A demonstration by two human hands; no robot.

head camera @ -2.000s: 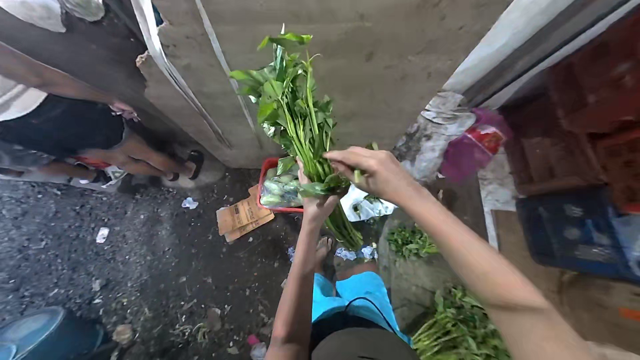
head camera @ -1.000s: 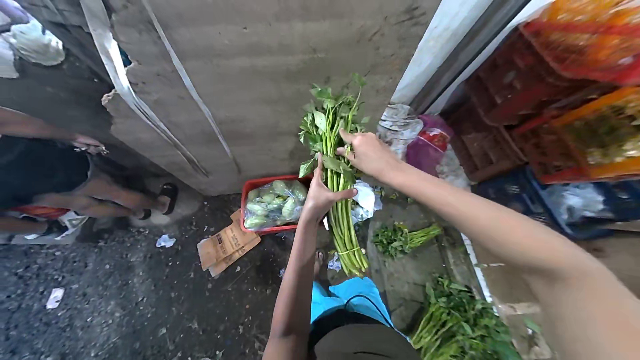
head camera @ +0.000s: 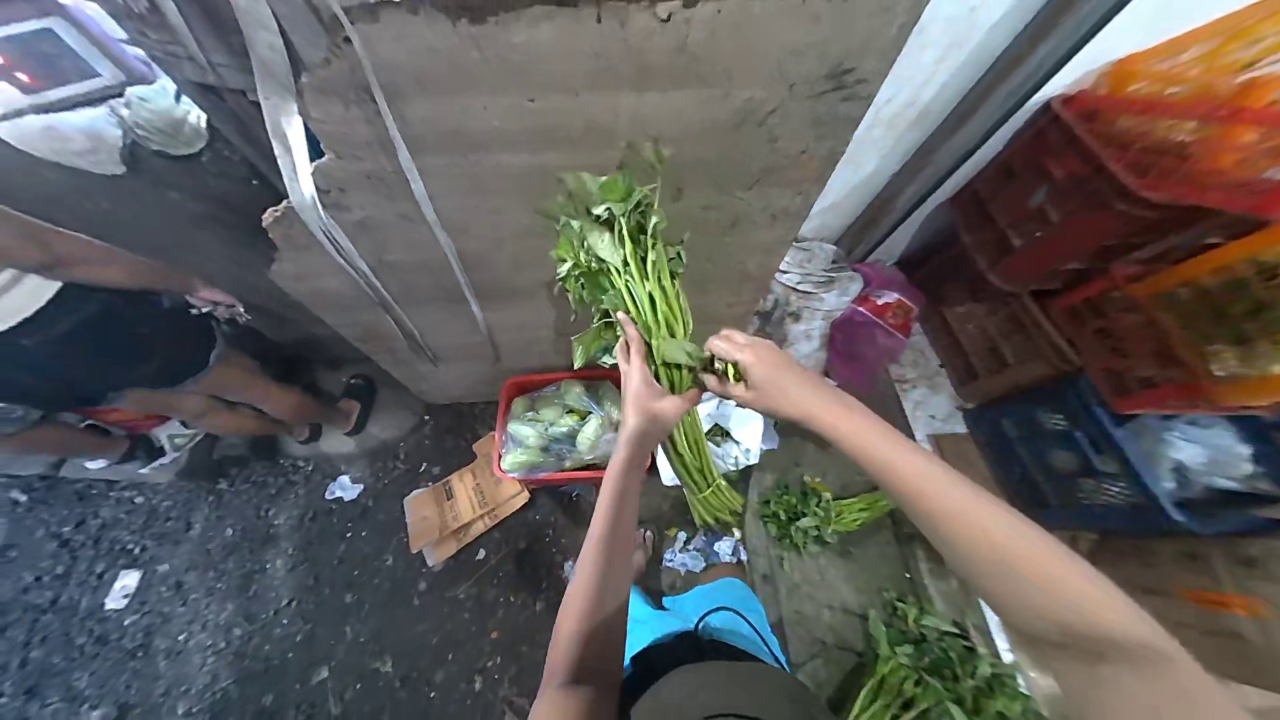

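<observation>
A bunch of long-stemmed leafy greens (head camera: 655, 300) stands nearly upright before me, leaves at the top, stem ends down. My left hand (head camera: 648, 390) holds it around the middle of the stems from the left side. At the right of the stems, my right hand (head camera: 755, 372) has its fingers curled on a small piece of green stem or leaf, close against the bunch. Near the lower end the stems look tied together. A smaller bunch of greens (head camera: 820, 512) lies on the ground to the right, and a larger pile of greens (head camera: 930, 670) is at the bottom right.
A red basin (head camera: 508, 400) with bagged pale green vegetables sits beside flattened cardboard (head camera: 465, 500). Stacked red crates (head camera: 1060, 200) and a blue crate (head camera: 1040, 460) stand at right. A board wall (head camera: 600, 60) rises ahead. Another person's legs (head camera: 250, 390) are at left.
My right hand has moved from on the stems to their right side, with a bit of green in its fingers. My left hand still holds the bunch.
</observation>
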